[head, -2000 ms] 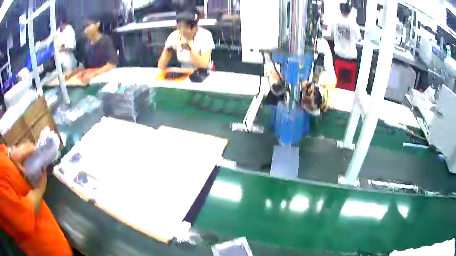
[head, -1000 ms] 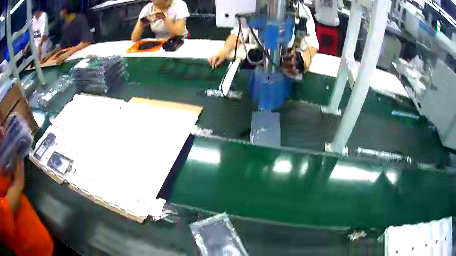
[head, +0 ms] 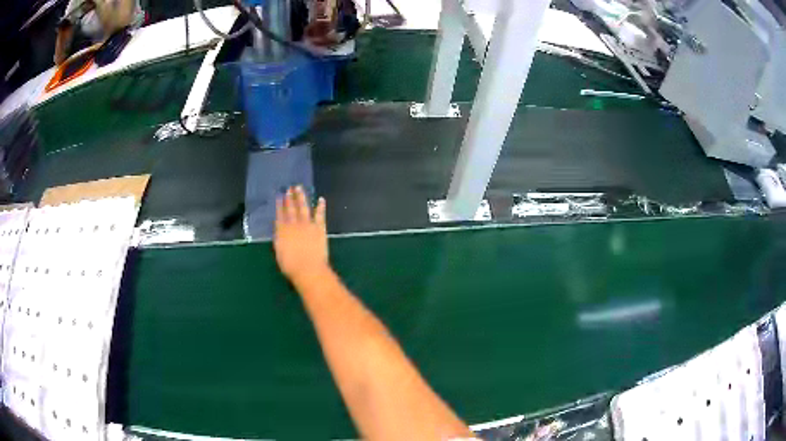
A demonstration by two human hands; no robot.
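Observation:
My right hand (head: 302, 241) reaches across the green conveyor belt (head: 483, 319) from the lower edge of the picture, with the back of the hand up. Its fingers are extended and slightly apart, over the lower right part of a grey flat piece (head: 265, 189). I cannot tell whether the fingertips press on the piece. The piece lies on the dark strip just below a blue machine fixture (head: 280, 103). My left hand is not in view.
White dotted sheets (head: 65, 301) lie at the left over a tan cardboard edge (head: 95, 189). More white dotted sheets (head: 698, 400) are at the lower right. A white slanted post (head: 495, 112) stands beyond the belt. Part of a person (head: 95, 21) is at the upper left.
My right hand has come into view and reached the grey piece. The view has turned right and down, so the orange-sleeved person and the bagged part at the near edge are out of the picture.

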